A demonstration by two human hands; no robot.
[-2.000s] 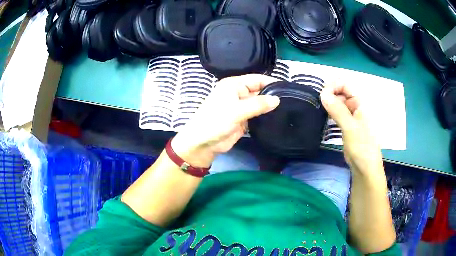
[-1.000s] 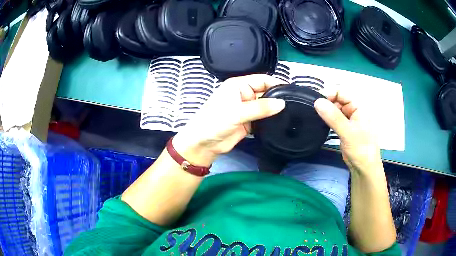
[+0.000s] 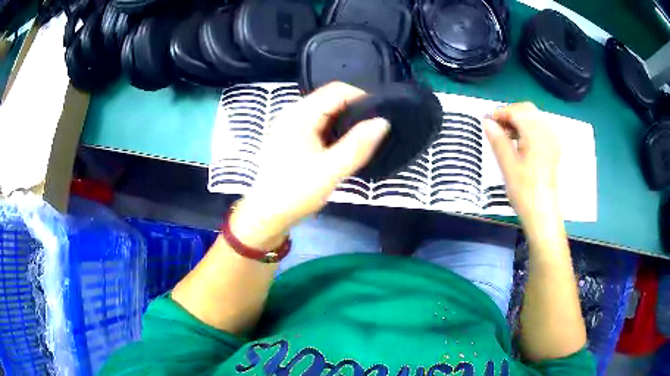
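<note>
My left hand (image 3: 312,150) grips a black moulded shell (image 3: 400,128), blurred and tilted, held above the sticker sheet. My right hand (image 3: 525,147) is off the shell, over the right part of the sheet, with thumb and forefinger close together; I cannot tell whether anything is between them. The white sticker sheet (image 3: 577,180) lies at the bench edge with columns of curved black adhesive strips (image 3: 455,158); its right part is blank white. Another black shell (image 3: 345,59) lies on a pile just behind the held one.
Leaning rows of black shells (image 3: 272,33) stand at the back left. An open glossy shell (image 3: 463,33) and stacked shells (image 3: 558,55) are at the back right. A cardboard box (image 3: 62,139) is at left, with blue crates (image 3: 106,279) below and a red object (image 3: 646,312) at lower right.
My left hand has lifted the shell up and to the left and tilted it. My right hand has let go of the shell and moved slightly right. More strips on the sheet now show.
</note>
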